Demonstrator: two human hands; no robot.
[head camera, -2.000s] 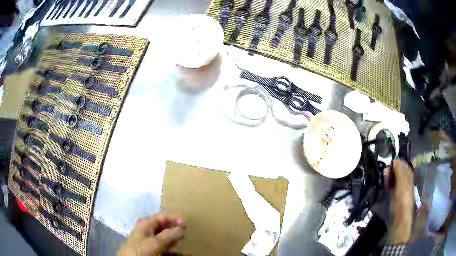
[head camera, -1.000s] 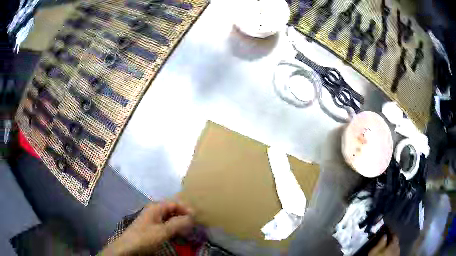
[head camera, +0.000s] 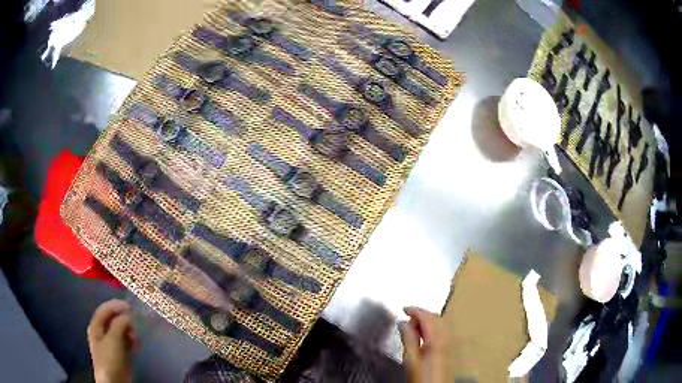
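Observation:
A tan mesh mat (head camera: 389, 198) lies large in front of me, with rows of dark watch-shaped strap pieces (head camera: 303, 179) on it, each with a round ring at the middle. My left hand (head camera: 114, 340) is at the lower left, just off the mat's near edge, fingers curled; nothing shows in it. My right hand (head camera: 425, 340) is at the bottom centre, between the mat and the cardboard pad (head camera: 482, 322), partly cut off by the frame's edge and slightly blurred; I cannot tell whether it holds anything. A bent white strip (head camera: 535, 322) lies on the cardboard.
A red object (head camera: 63, 224) sticks out under the mat's left edge. To the right are two pale bowls (head camera: 529, 112), (head camera: 602, 271), a clear ring (head camera: 550, 203) and a dark strap pile (head camera: 617, 329). A second mesh mat (head camera: 636, 217) with straps stands at the far right. Brown cardboard (head camera: 131, 34) lies upper left.
The view has swung left, so the left mat fills the middle and the bowls and cardboard sit farther right. My right hand has come from the strap pile to beside the cardboard.

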